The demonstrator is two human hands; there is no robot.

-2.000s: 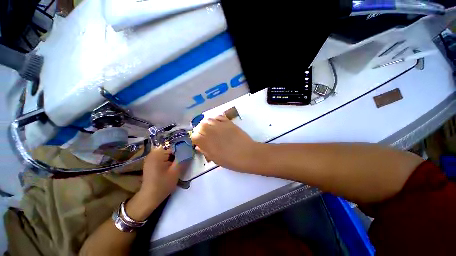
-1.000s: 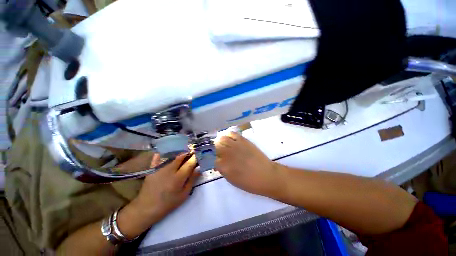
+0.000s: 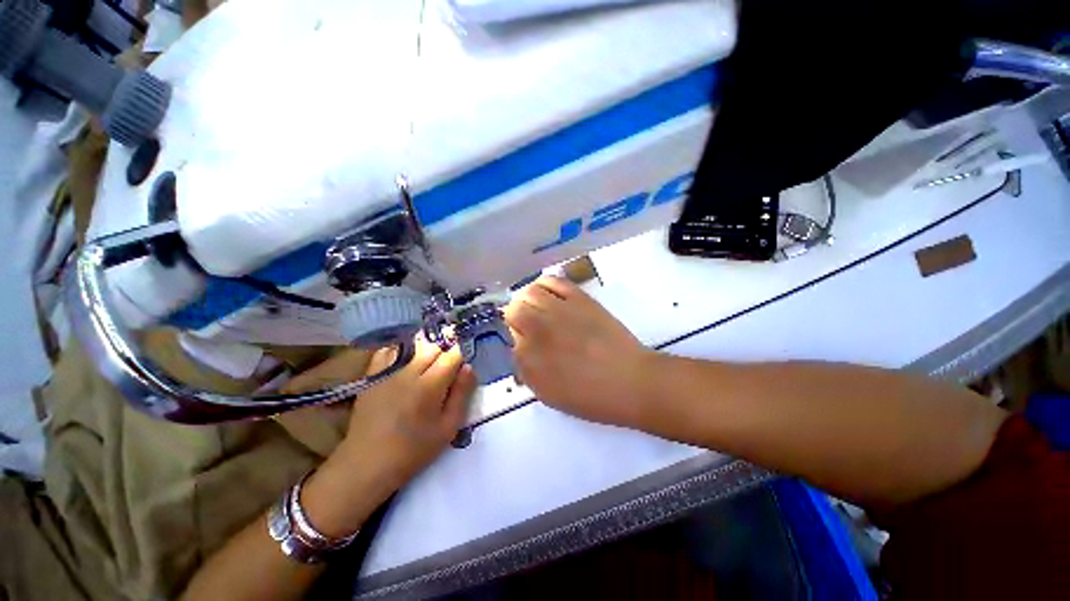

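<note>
The sewing machine head [image 3: 552, 164] is white with a blue stripe. My left hand [image 3: 411, 405], with a metal watch at the wrist, has its fingertips at the left of the presser foot area [image 3: 481, 323]. My right hand [image 3: 569, 346] is at its right side, fingers curled. Whatever the fingertips pinch is too small or hidden to tell. A grey-blue part [image 3: 493, 356] shows between the hands. The tan cloth [image 3: 141, 470] lies heaped to the left, under and beyond my left forearm.
A curved metal bar [image 3: 153, 393] arcs around the machine's left end. A phone [image 3: 725, 235] with a lit screen and a cable lie behind the needle area. Black cloth [image 3: 810, 106] hangs over the machine head. The white table [image 3: 587, 470] has a ruler-marked front edge.
The camera view has shifted and tilted. More of the phone shows than one second ago. My left fingertips are nearer the needle area; my right hand stays beside the presser foot.
</note>
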